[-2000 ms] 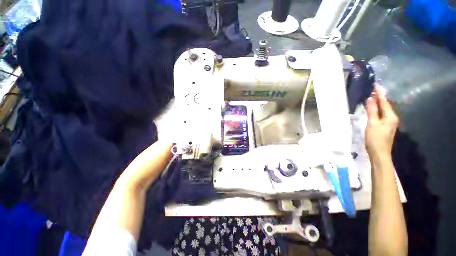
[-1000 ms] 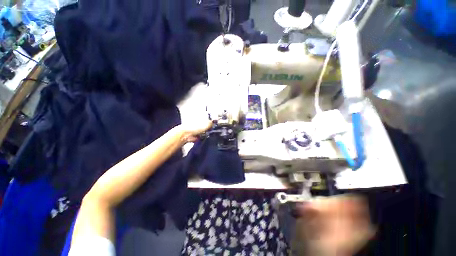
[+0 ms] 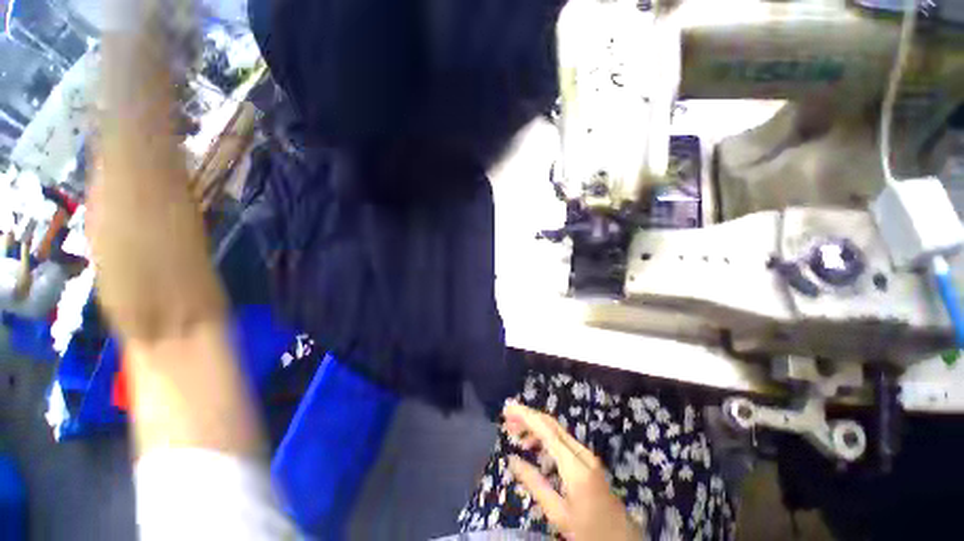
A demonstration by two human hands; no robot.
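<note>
The dark navy cloth (image 3: 391, 211) hangs in a heap left of the cream sewing machine (image 3: 729, 264), and its lower end hangs over the table's front edge. No cloth lies under the needle area (image 3: 600, 227). My right hand (image 3: 560, 476) is over my lap, fingers spread, with fingertips at or close to the cloth's lower edge; I see no grip. My left forearm reaches up at the far left, blurred; my left hand is cut off or lost in blur at the top edge.
The white table (image 3: 529, 264) has a pale front edge. A linkage lever (image 3: 793, 417) hangs below it. Blue crates (image 3: 336, 444) stand on the floor at left, with a red item (image 3: 121, 389) among them. A phone-like dark object (image 3: 682, 185) lies behind the lower arm. Floral clothing covers my lap.
The view has shifted left. The cloth has left the needle area and sits left of it. My left arm has swung up and left from the machine head. My right hand has moved left to the cloth's lower end.
</note>
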